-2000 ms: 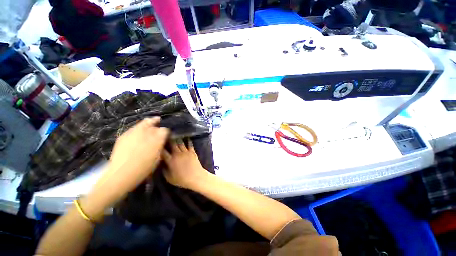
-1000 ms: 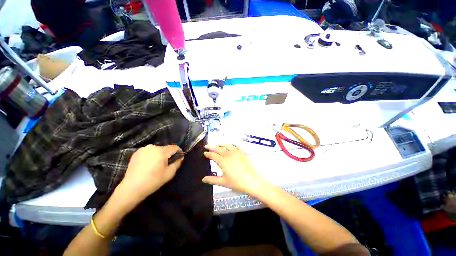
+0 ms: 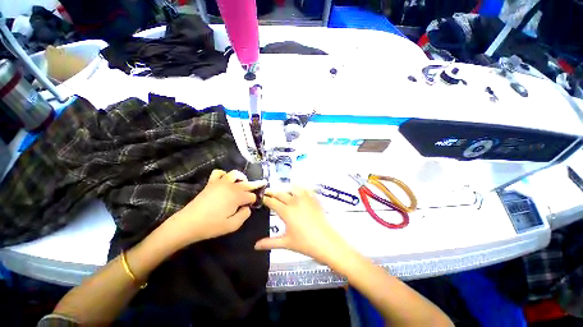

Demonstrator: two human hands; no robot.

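Note:
The dark plaid garment [image 3: 150, 156] lies bunched on the machine table left of the needle. A plain black piece [image 3: 236, 265] hangs over the table's front edge below my hands. My left hand [image 3: 227, 201] pinches the seam edge [image 3: 258, 191] just in front of the presser foot [image 3: 263, 167]. My right hand [image 3: 297, 220] rests at the cloth's right edge, its fingertips touching the seam edge beside my left fingertips, thumb spread. Whether it grips the cloth is hidden.
The sewing machine [image 3: 358, 115] spans the back. Scissors [image 3: 387, 203] and dark thread snips [image 3: 339, 193] lie right of the needle. A pink holder cup [image 3: 240, 32] stands by the machine head. A dark bundle [image 3: 169, 51] lies behind, a flask [image 3: 24, 96] far left.
My left hand has moved right and up, from the lower seam edge to near the presser foot. My right hand has come against the cloth edge. The view has shifted slightly.

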